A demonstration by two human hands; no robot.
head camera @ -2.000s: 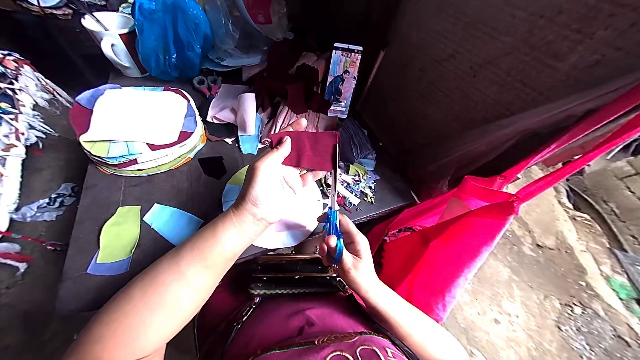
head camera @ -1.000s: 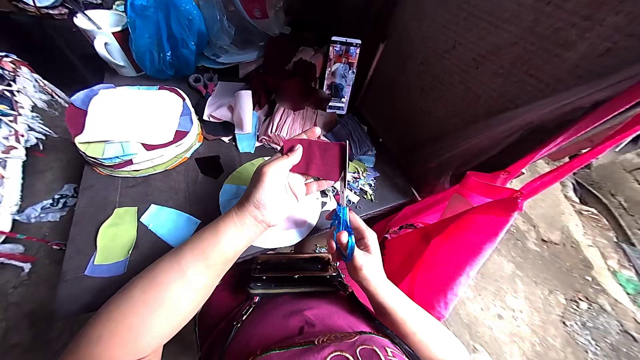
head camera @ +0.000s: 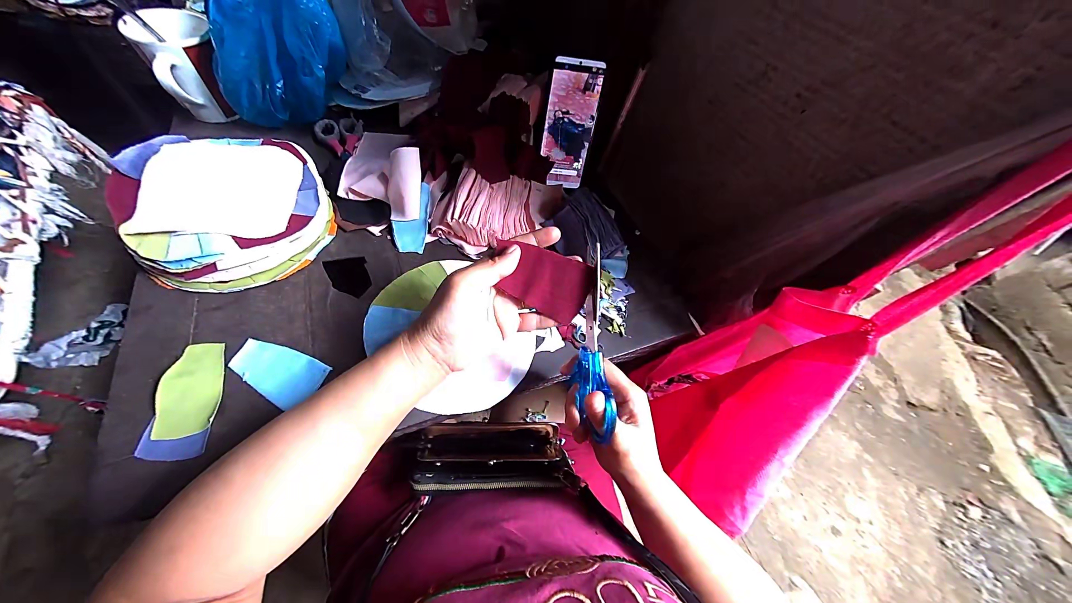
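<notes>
My left hand holds a maroon fabric piece between thumb and fingers, above a round cloth disc with green and blue patches. In my right hand is a pair of scissors with blue handles; the blades point away from me along the fabric's right edge. Whether the blades touch the cloth I cannot tell. Left of my hands lie a green fabric piece and a light blue one. A stack of round patchwork pieces sits farther back.
A lit phone stands upright behind piled pink fabric strips. At the back are a white mug, a blue plastic bag and another pair of scissors. Bright pink cloth hangs at the right of the table.
Both hands stay near the same place, with the maroon fabric and scissors still in them. The fabric tilts down more to the right than two seconds ago. The picture on the phone has changed.
</notes>
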